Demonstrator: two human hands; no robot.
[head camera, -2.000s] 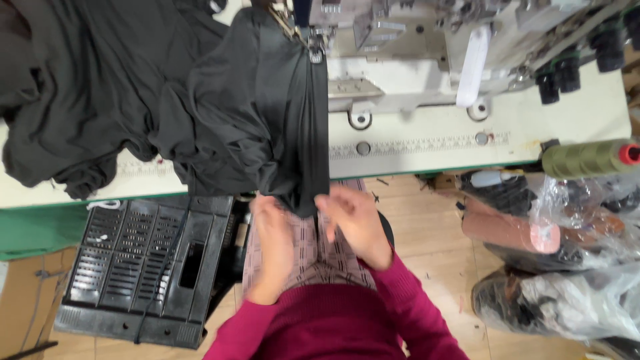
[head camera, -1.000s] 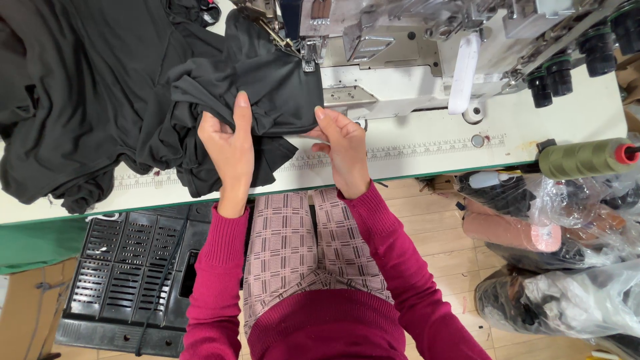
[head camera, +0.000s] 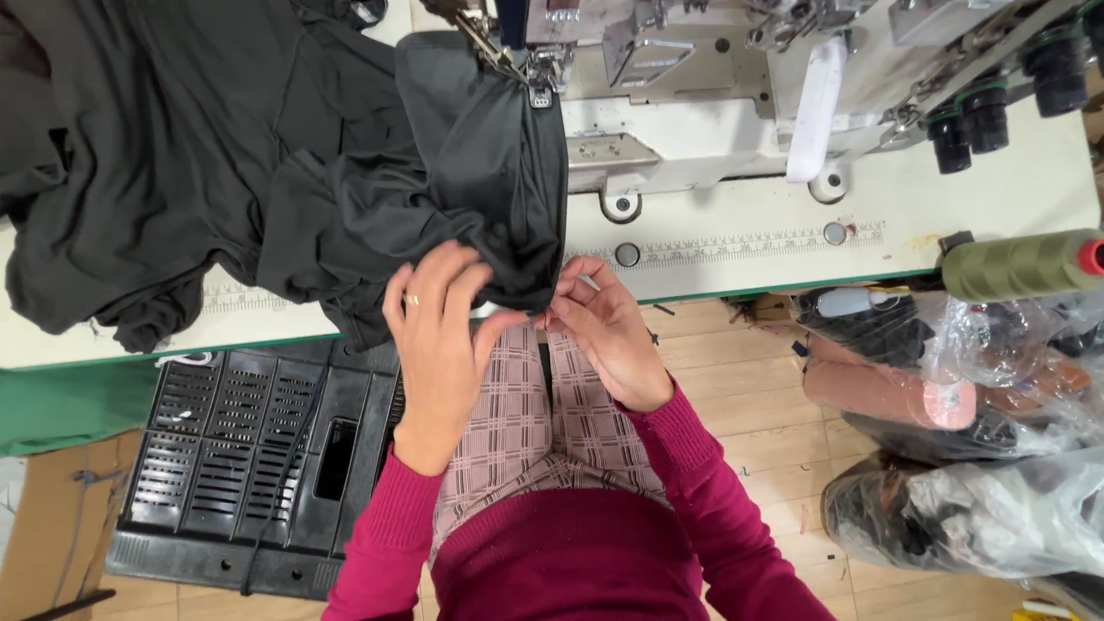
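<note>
Black fabric (head camera: 345, 172) lies bunched over the sewing table and runs under the presser foot (head camera: 541, 93) of an industrial sewing machine (head camera: 690, 129). At the table's front edge, my left hand (head camera: 440, 328) rests on the lower folds with its fingers spread. My right hand (head camera: 599, 323) pinches the fabric's lower right corner between thumb and fingers. The fabric's right edge stretches from that corner up to the presser foot. Folds hide some of my left fingertips.
A ruler strip (head camera: 690, 250) runs along the white table. An olive thread cone (head camera: 1018, 266) stands at the right edge, above plastic-wrapped rolls (head camera: 888, 384). Below the table's left part sits a black plastic crate (head camera: 233, 457). A white strap (head camera: 815, 108) hangs from the machine.
My left hand has let the gathered fabric down and lies lower on its folds. My right hand has moved down to the corner. More of the fabric now hangs toward the table's front edge.
</note>
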